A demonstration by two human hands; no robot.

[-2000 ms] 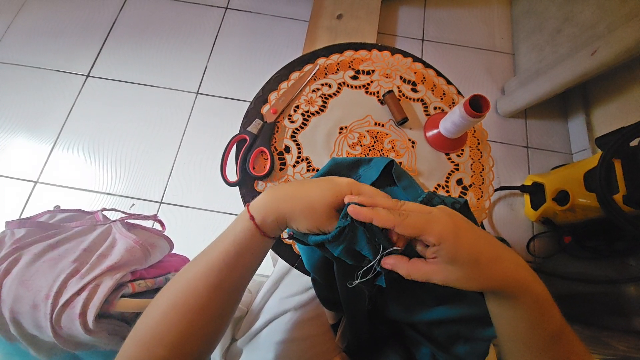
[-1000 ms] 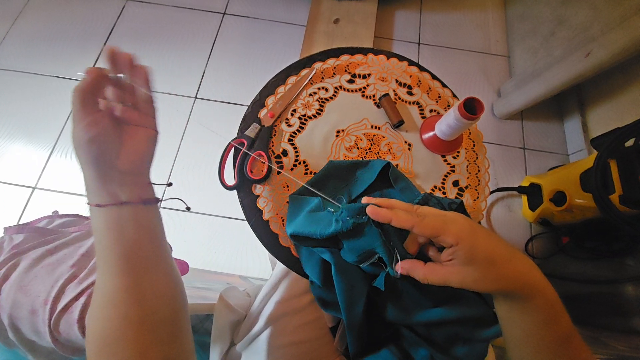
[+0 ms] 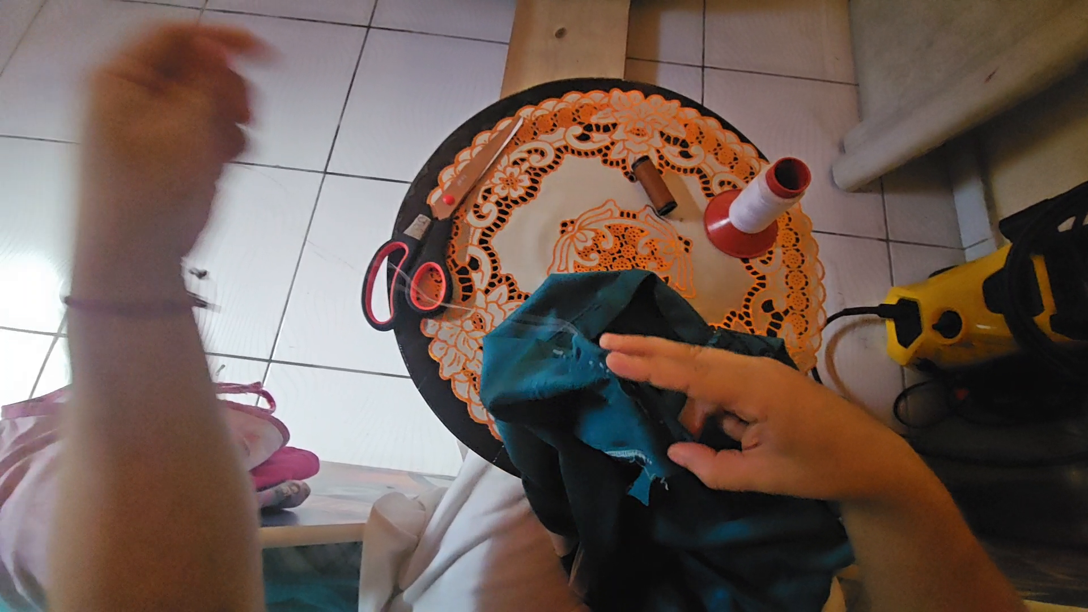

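Observation:
My left hand [image 3: 174,127], blurred, is raised at the upper left, away from the cloth, fingers drawn together. A thin pale sewing thread [image 3: 510,321] runs from the cloth across the scissors handles towards it; whether a needle is between the fingertips cannot be made out. Teal fabric [image 3: 552,365] lies bunched over my lap and the near edge of the round table [image 3: 416,365]. My right hand [image 3: 680,408] grips its folds, thumb and fingers partly spread over them. Loose pale stitches and a frayed edge show beside the thumb.
On the lace-patterned cover [image 3: 527,204] lie black-and-red scissors [image 3: 433,229], a small brown thread spool [image 3: 654,185] and an upright white thread cone [image 3: 759,206]. A yellow machine with black cables [image 3: 960,310] stands right. Pink cloth [image 3: 25,476] is at the lower left.
My left hand went from the fabric out to the upper left, drawing thread, and is still raised, its fingers now turned otherwise. My right hand has stayed on the fabric.

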